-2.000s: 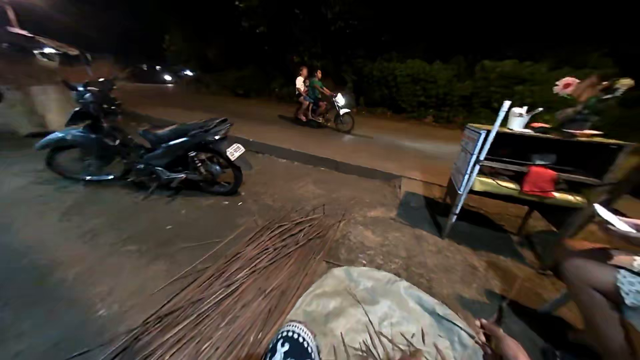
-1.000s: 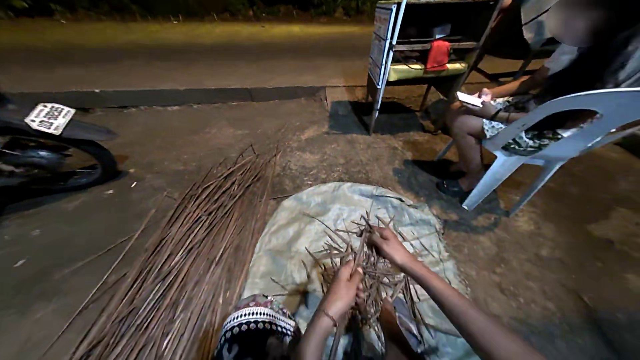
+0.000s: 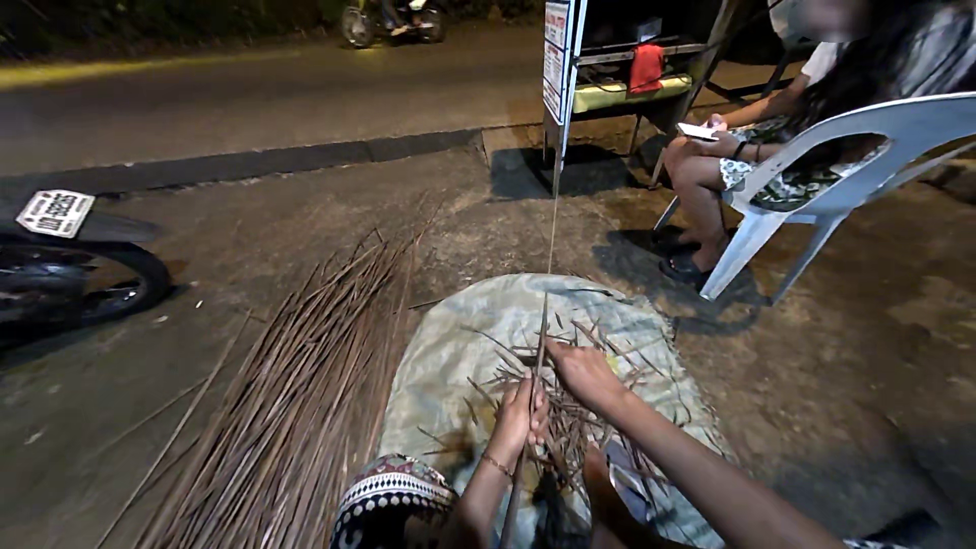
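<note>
My left hand (image 3: 522,412), with a thin bracelet at the wrist, grips a long, thin brown stalk (image 3: 543,335) that runs upright between my arms and tapers upward. Just above and to the right, my right hand (image 3: 585,372) has its fingertips at the same stalk; whether a blade is in it cannot be told. Short brown scraps (image 3: 564,435) lie under both hands on a pale woven sack (image 3: 450,343). Left of the sack a large pile of long, dry brown stalks (image 3: 305,366) is spread on the ground. A patterned cloth (image 3: 396,484) covers my knee at the bottom.
Beyond the pile, a parked motorcycle's rear wheel (image 3: 130,282) stands at the left. At the right a person sits in a white plastic chair (image 3: 801,191), holding a phone (image 3: 698,132). A wooden stand (image 3: 633,95) with a sign is near the road (image 3: 305,99), where another motorcycle (image 3: 393,23) shows.
The view has swung down from the road. Both hands, at the scraps a second ago, are now on a long upright stalk. A motorcycle has come into view at the top.
</note>
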